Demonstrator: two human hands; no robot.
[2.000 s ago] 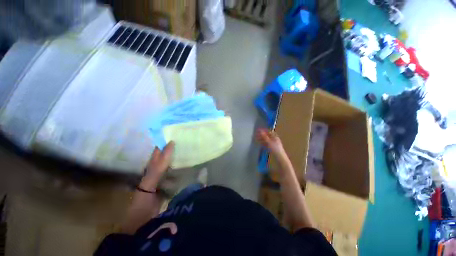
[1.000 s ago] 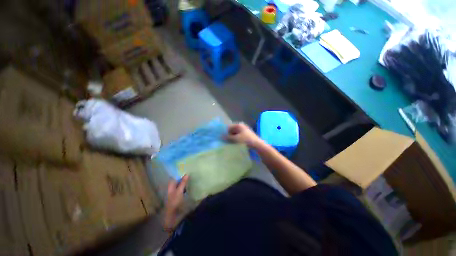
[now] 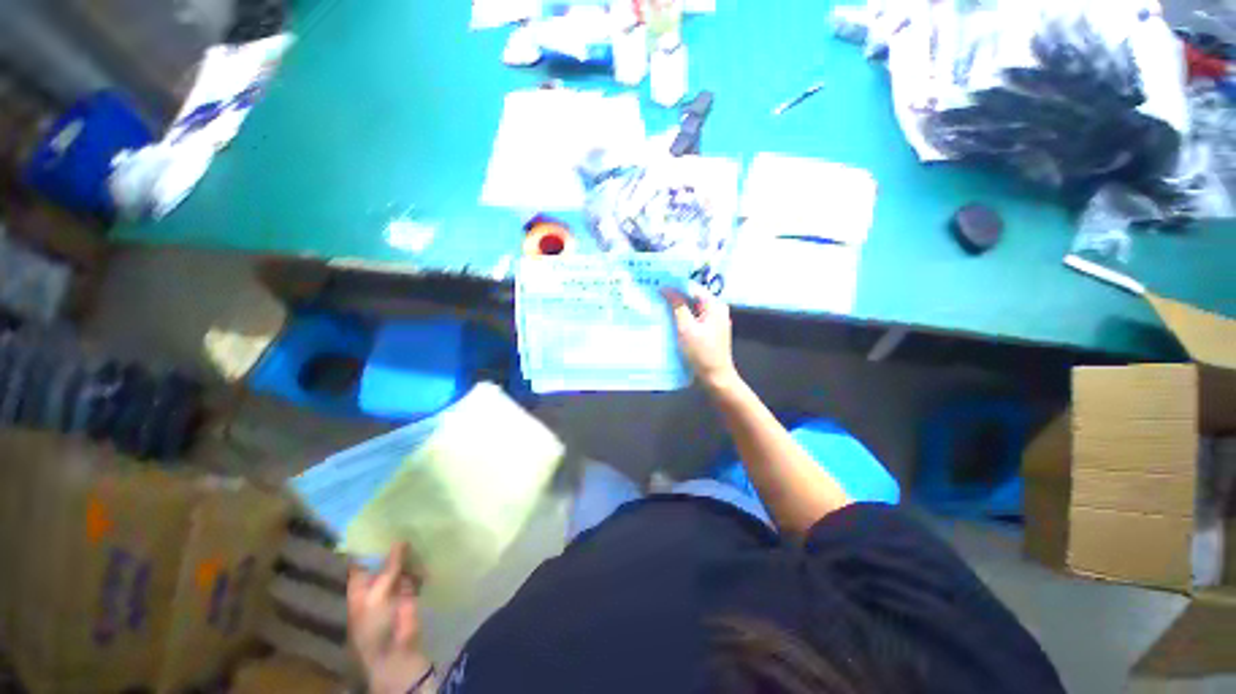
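Observation:
My left hand (image 3: 385, 613) is low on the left and holds a fanned stack of sheets, a pale yellow sheet (image 3: 468, 495) over light blue ones (image 3: 350, 475). My right hand (image 3: 702, 336) holds a light blue printed form (image 3: 603, 332) by its right side, at the near edge of the green bench (image 3: 366, 163). The form's top edge overlaps the bench edge. The fingers behind the sheets are hidden.
On the bench are white papers (image 3: 802, 231), a plastic-wrapped bundle (image 3: 657, 210), an orange tape roll (image 3: 548, 240), a black round lump (image 3: 975, 228) and bagged goods (image 3: 1044, 109). Blue stools (image 3: 414, 369) stand below. An open carton (image 3: 1132, 475) is right; cartons (image 3: 122, 583) are left.
The view has turned to face the bench. My right hand now holds a light blue form apart from the stack, and my left hand has moved down and left with the yellow and blue sheets.

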